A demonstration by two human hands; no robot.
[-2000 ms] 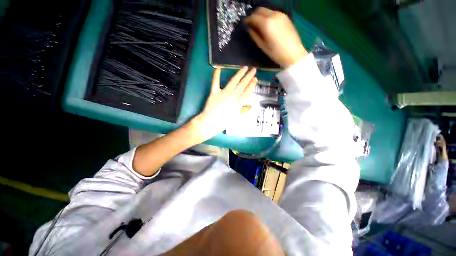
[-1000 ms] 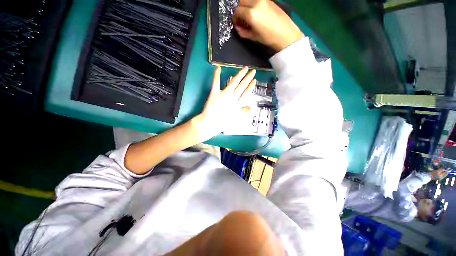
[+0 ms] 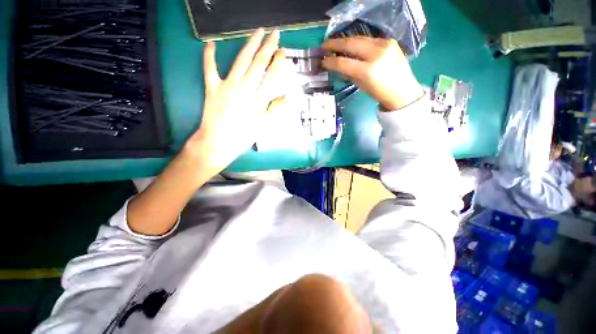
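Note:
The silver-white fixture (image 3: 319, 117) lies on the green bench in front of me, partly hidden by my left hand. My left hand (image 3: 242, 98) lies over its left side, fingers spread. My right hand (image 3: 372, 65) is at the fixture's upper right, fingertips close together over its edge. Any small piece between them is too small to tell. The black parts tray (image 3: 255, 16) is just beyond my left fingertips, cut off by the top edge. A clear bag (image 3: 405, 25) with dark contents lies beyond my right hand.
A long black tray (image 3: 85, 85) of thin dark cables or rods is at the left. A green-labelled fixture (image 3: 452, 98) lies right of my right forearm. Green mat (image 3: 366, 134) shows between. Another person's sleeve (image 3: 523, 189), plastic sheeting (image 3: 532, 117) and blue bins (image 3: 496, 280) are farther right.
My right hand has moved from the silver pieces in the black parts tray to the fixture. My left hand stays spread on the fixture. The view has shifted, bringing the clear bag into fuller sight.

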